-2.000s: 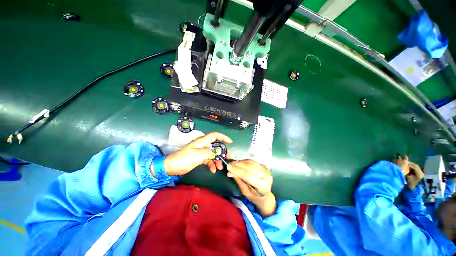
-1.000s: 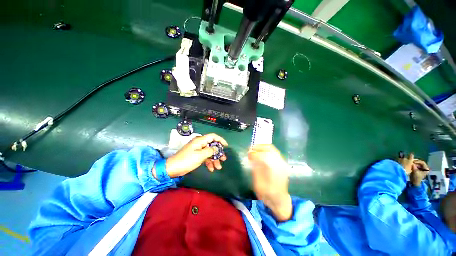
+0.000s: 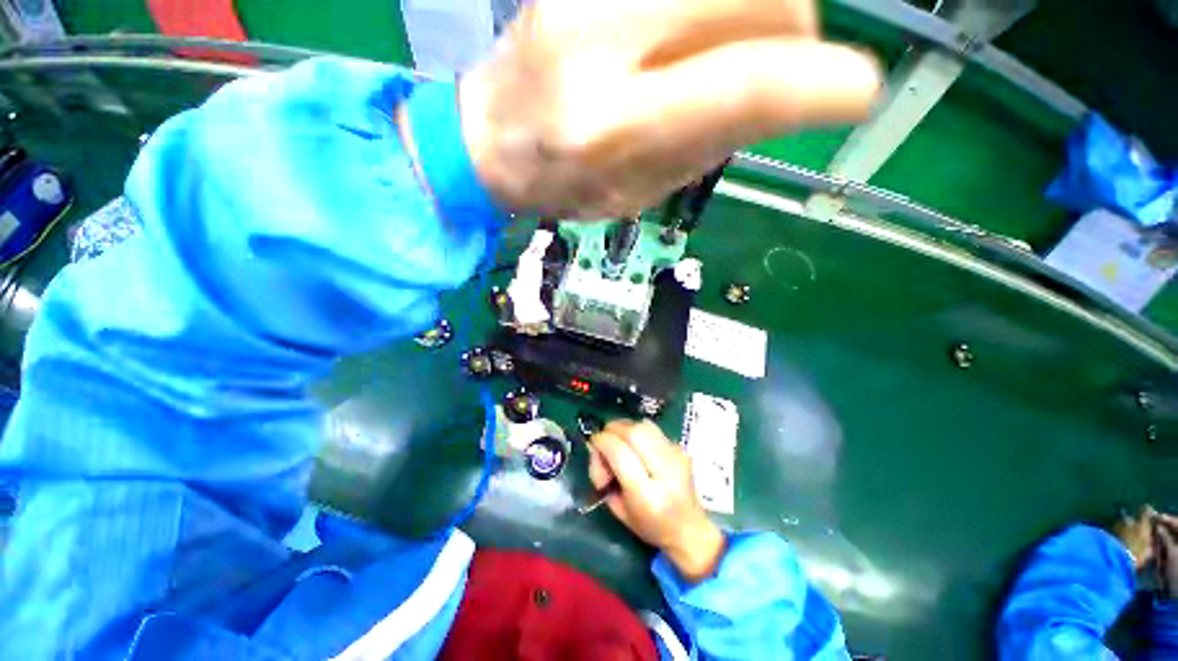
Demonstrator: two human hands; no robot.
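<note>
My left hand [image 3: 646,103] is raised large and blurred near the camera, over the top of the test fixture [image 3: 588,368]; whether it holds the lever cannot be seen. My right hand [image 3: 652,480] is at the bench in front of the fixture, its fingers closed on the tweezers [image 3: 596,504], of which a thin part shows below them. A small dark thing [image 3: 589,424] is at its fingertips, too small to name. A round module [image 3: 545,456] lies on the white paper [image 3: 510,439], left of my right hand. The clear block [image 3: 603,314] sits under the pale green plate.
Two white label sheets [image 3: 712,452] lie right of the fixture. Several modules lie by its left side, and more are scattered to the right, one at the bench's right [image 3: 962,354]. A metal rail [image 3: 904,233] runs behind. A co-worker's blue sleeve [image 3: 1066,594] is at lower right.
My left hand has left the module and risen over the fixture. My right hand has moved back in, left of the label sheets. The camera view has shifted.
</note>
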